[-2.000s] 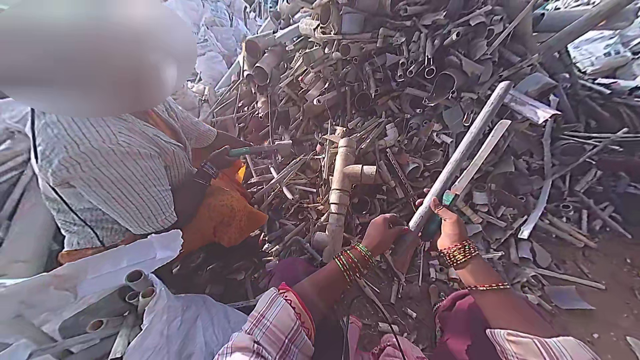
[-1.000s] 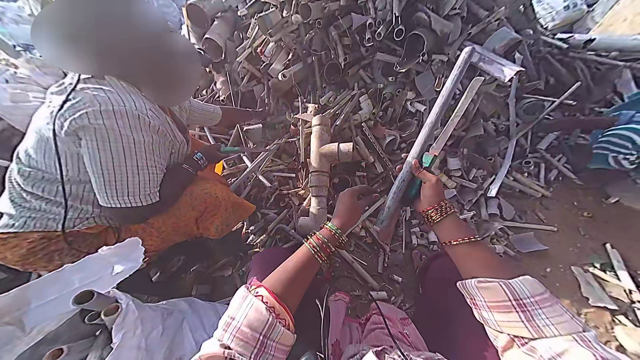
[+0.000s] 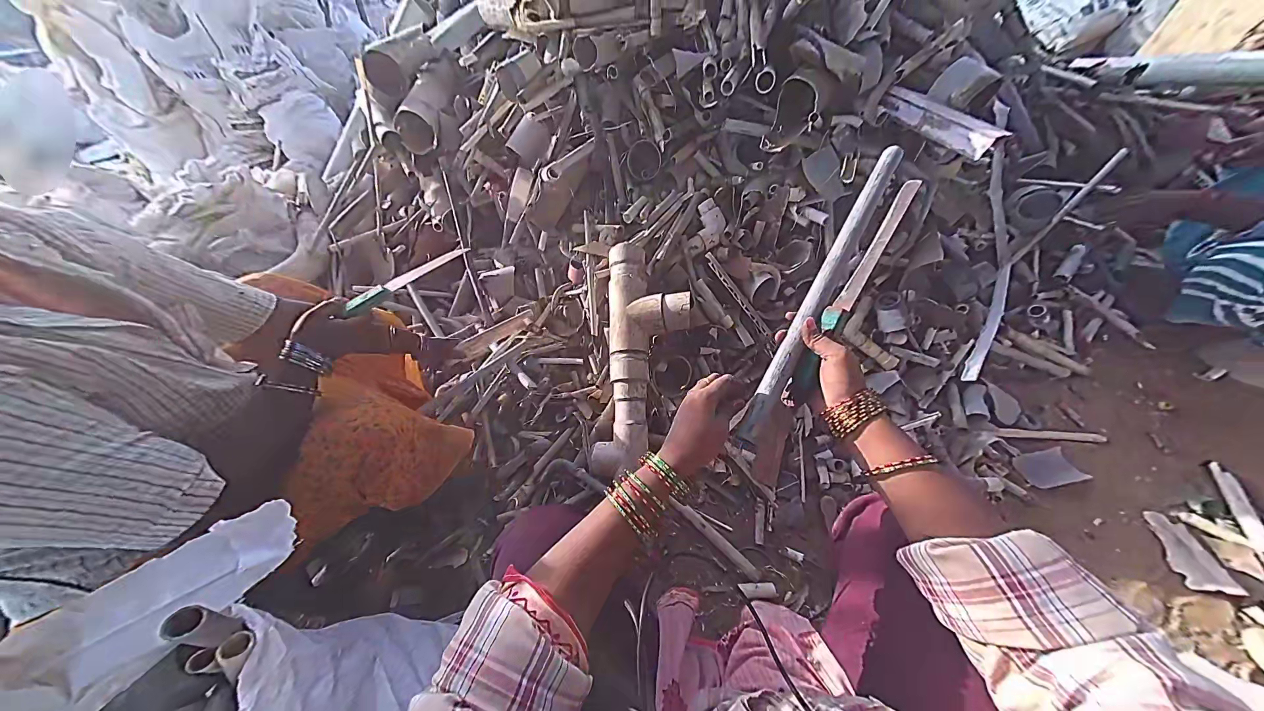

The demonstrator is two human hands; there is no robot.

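My right hand is closed around the green handle of a flat-bladed tool and the side of a long grey plastic pipe; both slant up and away. At the pipe's lower end is my left hand, its fingers bent; whether it grips the pipe is unclear. A pipe length with a tee branch stands left of my hands, against the heap of scrap pipe pieces. Under the pipe's near end, a brownish flat piece is partly hidden.
At the left sits a person in a striped shirt, holding a green-handled blade. White sacking and pipe ends lie at the lower left. Another person's striped cloth shows at the right edge, above brown ground with scraps.
The neighbouring person has leaned further left and down, with the head now mostly out of view. My hands stay around the same pipe and tool.
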